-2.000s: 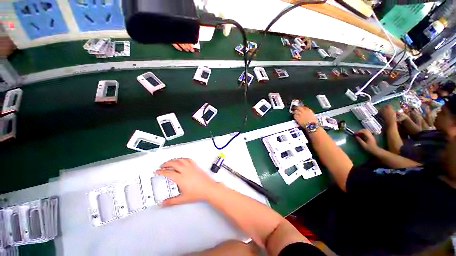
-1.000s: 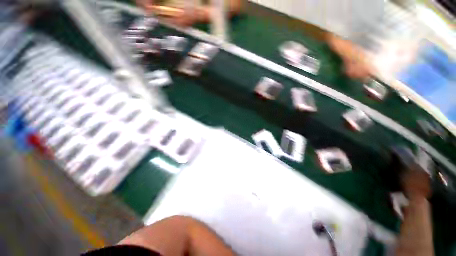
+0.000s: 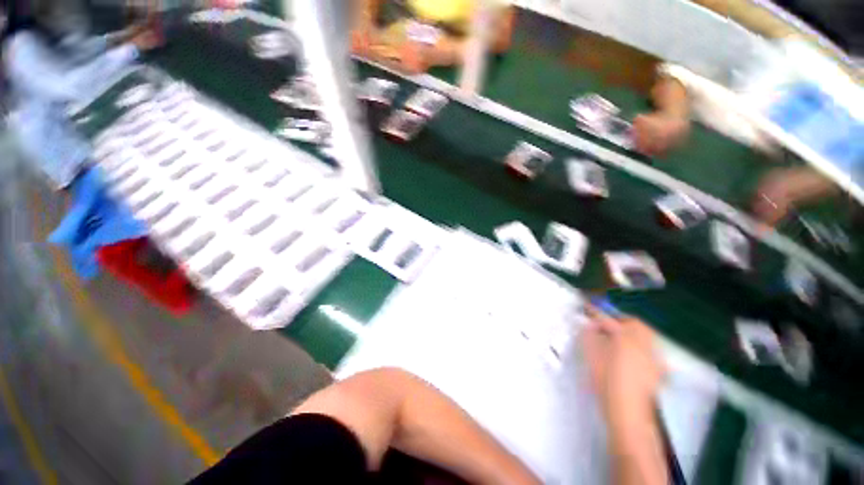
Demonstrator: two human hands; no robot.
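My right hand (image 3: 621, 355) is over the right part of the white mat (image 3: 455, 332), fingers closed around a small blue piece (image 3: 604, 306) that shows at the fingertips; blur hides its shape. Faint white pieces with small dark marks lie on the mat just left of this hand. My left forearm (image 3: 445, 431) crosses the bottom of the picture and the left hand is cut off by the lower edge. A thin black handle (image 3: 671, 450) shows beside my right wrist.
Rows of white frames (image 3: 213, 256) stand left of the mat. The dark green belt (image 3: 436, 175) behind carries scattered units (image 3: 633, 271). A pale post (image 3: 333, 95) rises at its left. Hands of people opposite (image 3: 660, 123) and a person in light blue (image 3: 57, 104) show.
The view has swung left since the first frame. My right hand has come back from the belt to the mat with a blue piece. My left hand has gone out of the picture.
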